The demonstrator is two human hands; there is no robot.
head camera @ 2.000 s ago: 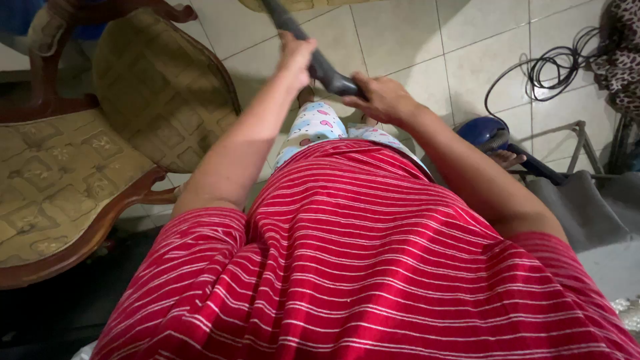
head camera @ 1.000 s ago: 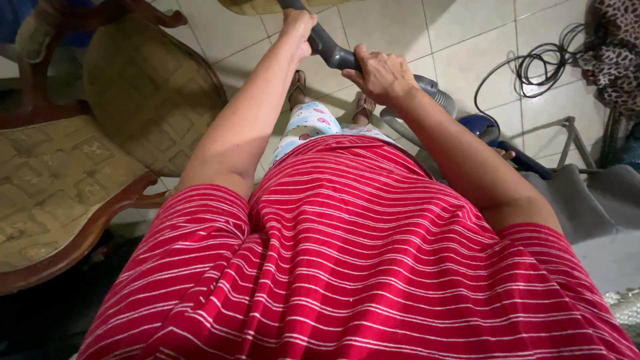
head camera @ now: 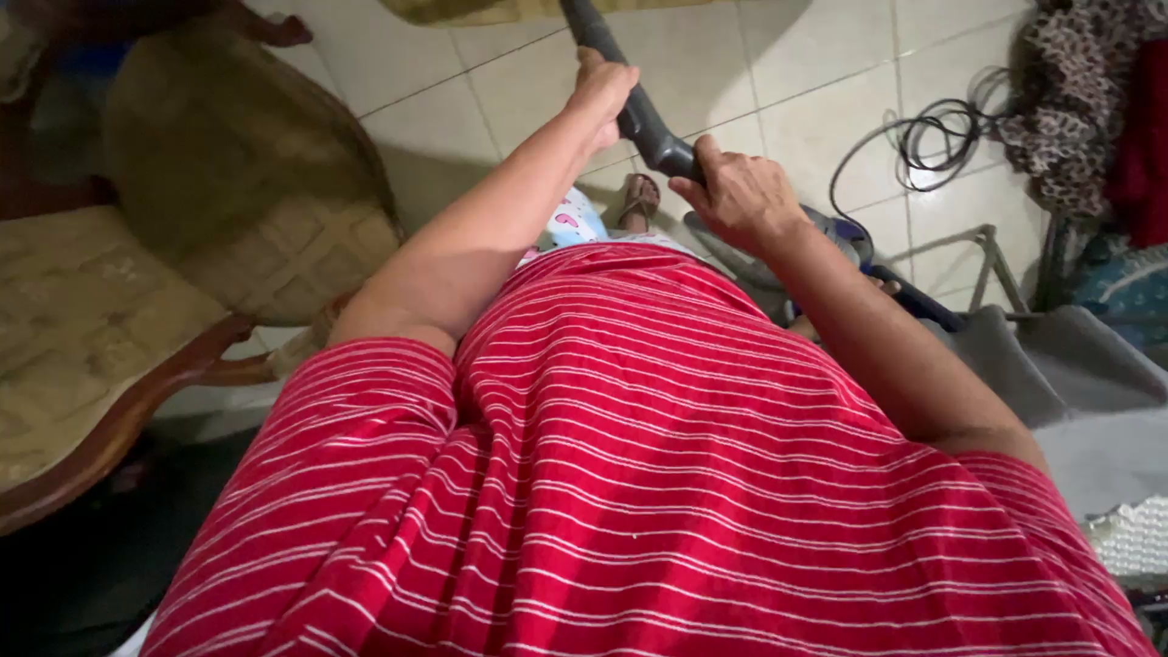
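A dark grey vacuum cleaner wand with a bent handle crosses the top middle of the view. My left hand is wrapped round its straight part, just above the bend. The lower end of the handle is in my right hand, whose thumb and fingers close around it. Beneath my right forearm, the blue and grey body of the vacuum cleaner is partly hidden. The wand's far end lies outside the view.
A carved wooden chair with a patterned seat stands at the left. A coiled black cable lies on the tiled floor beside leopard-print cloth. Grey fabric hangs on a metal frame at the right.
Both hands keep hold of the wand. The ribbed hose that showed beside my right hand one second ago is now mostly hidden behind that hand and forearm.
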